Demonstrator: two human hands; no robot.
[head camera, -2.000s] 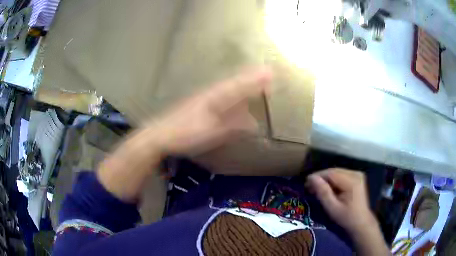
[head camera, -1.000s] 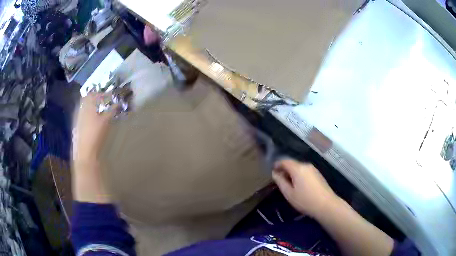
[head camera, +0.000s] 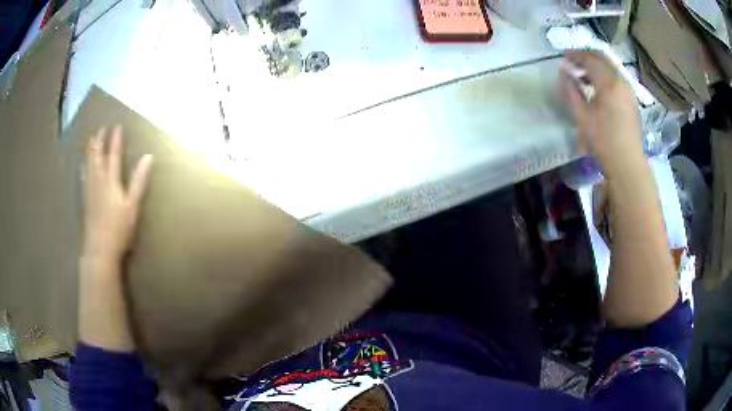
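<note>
A large khaki garment panel (head camera: 217,241) lies over the left of the white machine table (head camera: 449,128). Its pointed lower corner hangs past the front edge. More khaki cloth (head camera: 32,201) shows at the far left. My left hand (head camera: 115,197) rests flat on the panel with its fingers apart. My right hand (head camera: 606,108) is blurred at the right end of the table, its fingers closed on a small white item (head camera: 579,80) that I cannot make out clearly.
Small machine parts and a ribbed knob (head camera: 316,61) stand at the back in lamp glare. A red-edged phone (head camera: 455,19) lies behind the table's middle. A white crumpled item (head camera: 571,37) lies at the back right. Khaki pieces (head camera: 670,60) are stacked beyond it. A low white surface (head camera: 670,197) shows at right.
The view has swung back right to the machine. The panel, earlier beside the table at left, now lies partly on it under my left hand. My right hand has moved from my lap to the table's right end.
</note>
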